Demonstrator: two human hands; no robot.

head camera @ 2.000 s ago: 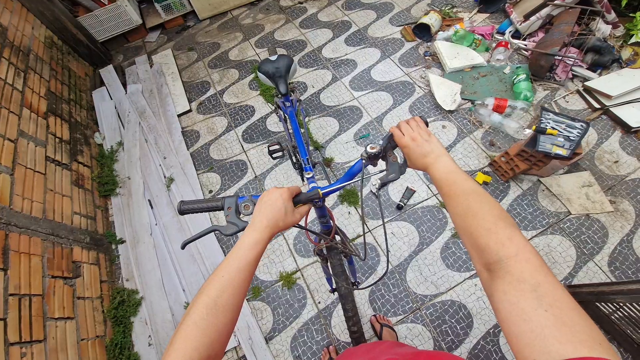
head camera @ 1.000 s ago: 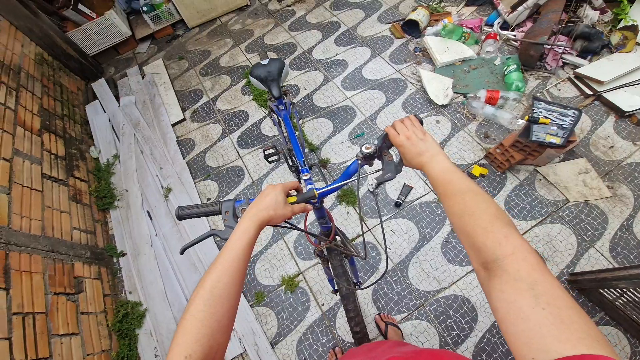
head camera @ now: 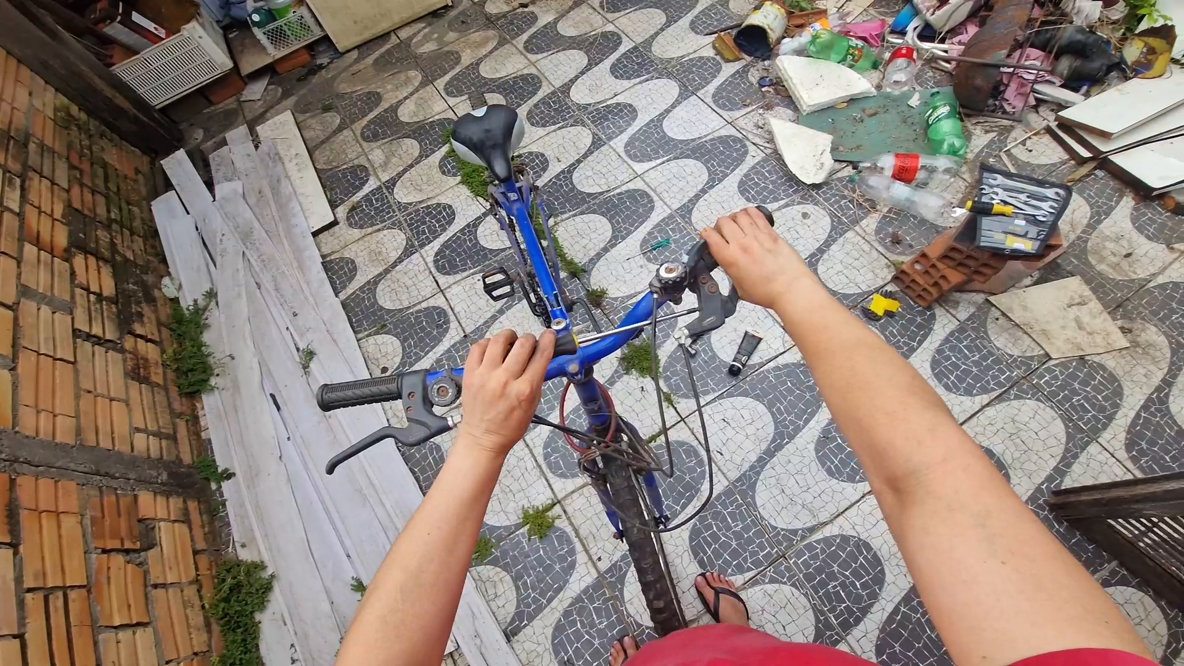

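A blue bicycle (head camera: 612, 344) stands upright before me, its front wheel toward my feet and its black saddle (head camera: 487, 139) farthest away. My left hand (head camera: 507, 384) is closed around a dark handle with a bit of yellow, likely a screwdriver, lying across the handlebar by the stem; its tip is hidden. My right hand (head camera: 751, 252) grips the right handlebar grip, next to the brake lever (head camera: 710, 313). Nothing holds the left rubber grip (head camera: 359, 393) or the left brake lever (head camera: 384, 444). Cables loop around the head tube.
Long pale boards (head camera: 264, 388) lie along the brick wall (head camera: 83, 370). At right, a tool pouch with wrenches (head camera: 1020, 205) rests on a hollow brick (head camera: 939, 265), near plastic bottles and rubble. A small black tube (head camera: 745, 352) and a yellow object (head camera: 881, 305) lie on the tiles.
My left hand has turned, its knuckles now up over the handle near the stem. My right hand stays on the right grip.
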